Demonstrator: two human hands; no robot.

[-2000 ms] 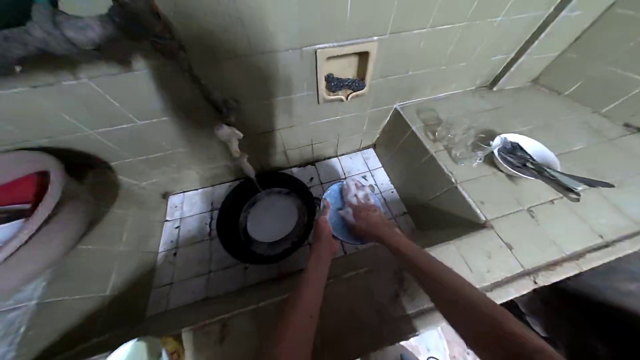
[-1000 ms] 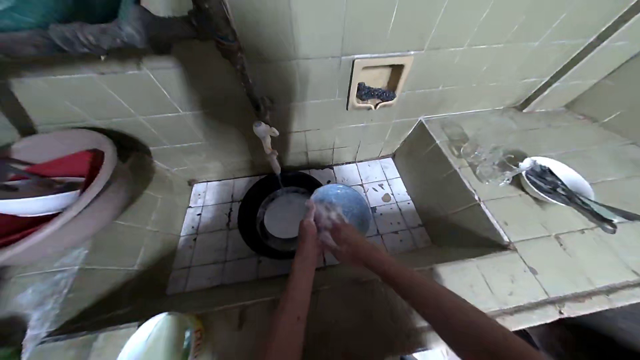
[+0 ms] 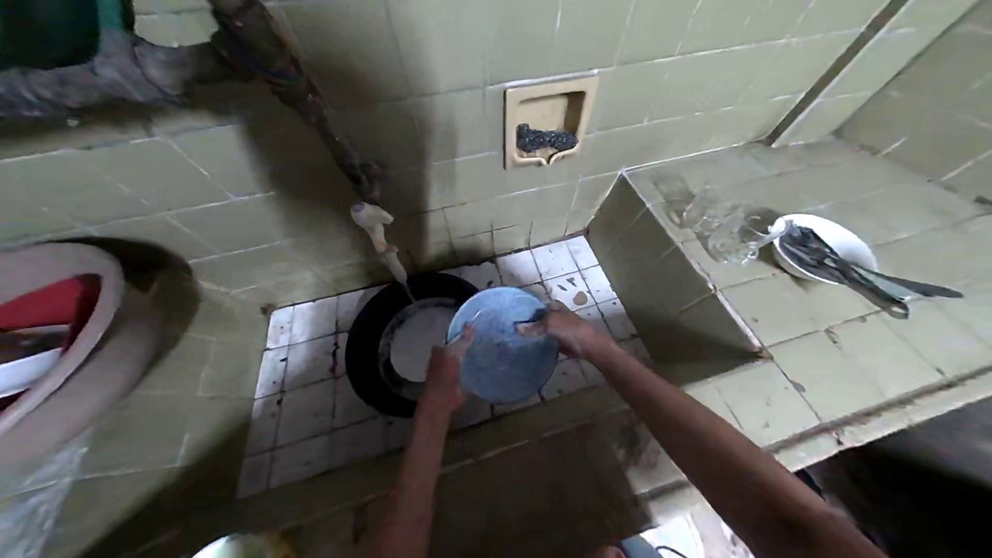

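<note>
A light blue plate [image 3: 508, 356] is held between my two hands above the tiled sink floor. My left hand [image 3: 449, 372] grips its left rim with the thumb on the face, and my right hand [image 3: 562, 329] grips the upper right rim. Just left of the plate, partly covered by it, a black basin [image 3: 364, 364] stands in the sink with a round dish of whitish water [image 3: 415, 349] in it. Water runs into it from a white plastic tap [image 3: 377, 227] on the wall.
Right ledge: a white bowl [image 3: 852, 242] with dark-handled utensils [image 3: 829, 260], beside clear glasses [image 3: 725, 225]. A wall soap dish [image 3: 550, 101] holds a dark scouring pad [image 3: 546, 139]. Far left, a pinkish tub [image 3: 112, 310] contains red and white items. The sink's raised front edge [image 3: 542, 434] runs below my forearms.
My right hand has moved from the plate's soapy face to its right rim. White suds seen earlier on the plate and fingers no longer show.
</note>
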